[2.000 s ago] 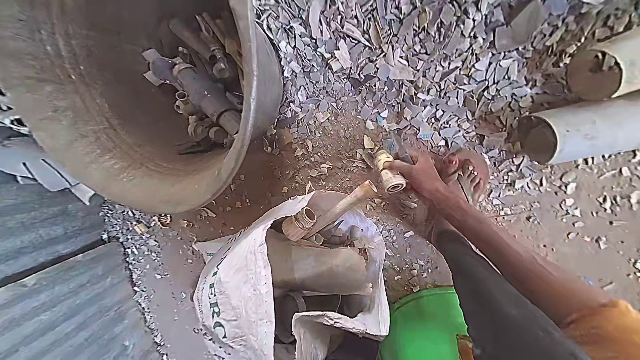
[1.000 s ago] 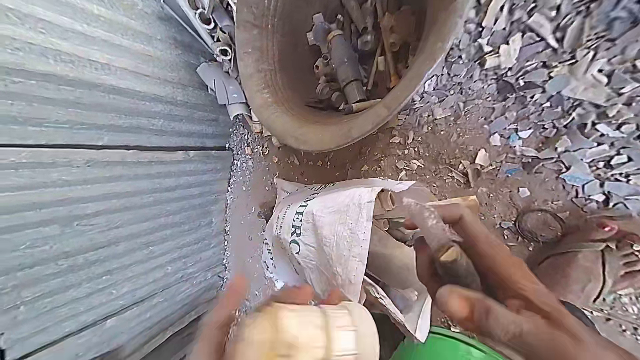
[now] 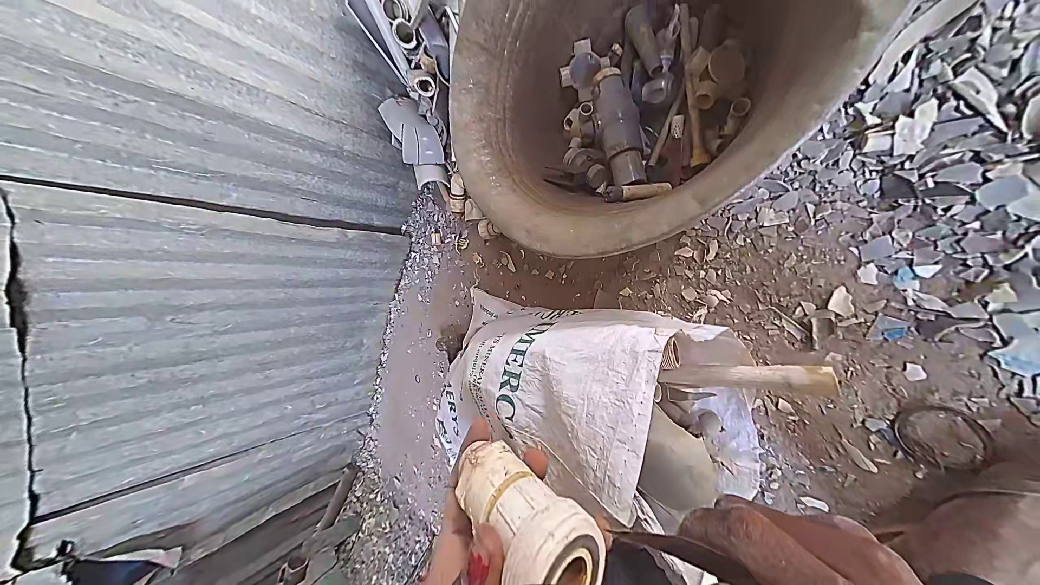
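My left hand [image 3: 467, 528], at the bottom centre, is wrapped around a cream plastic pipe fitting [image 3: 520, 508] whose open end faces down and to the right. To its right, my right hand [image 3: 780, 540] is closed around a dark, thin, pointed piece [image 3: 674, 548], perhaps a blade, whose tip reaches toward the fitting. Just beyond both hands lies a white woven sack [image 3: 577, 382] with printing, holding pipe pieces. A pale stick or pipe [image 3: 756, 378] sticks out of the sack's mouth to the right.
A large round tub [image 3: 552, 236] with grey and cream pipe fittings [image 3: 617, 122] stands ahead. Corrugated metal sheeting [image 3: 203, 325] runs along the left, with pipe offcuts [image 3: 414, 130] beside the tub. Broken plastic shards [image 3: 959, 187] cover the ground at right. A foot shows at lower right.
Two seconds ago a hand was out over the shards, right of the sack, with a fitting. The cream fitting is now low at centre, near the right hand. The view has swung left.
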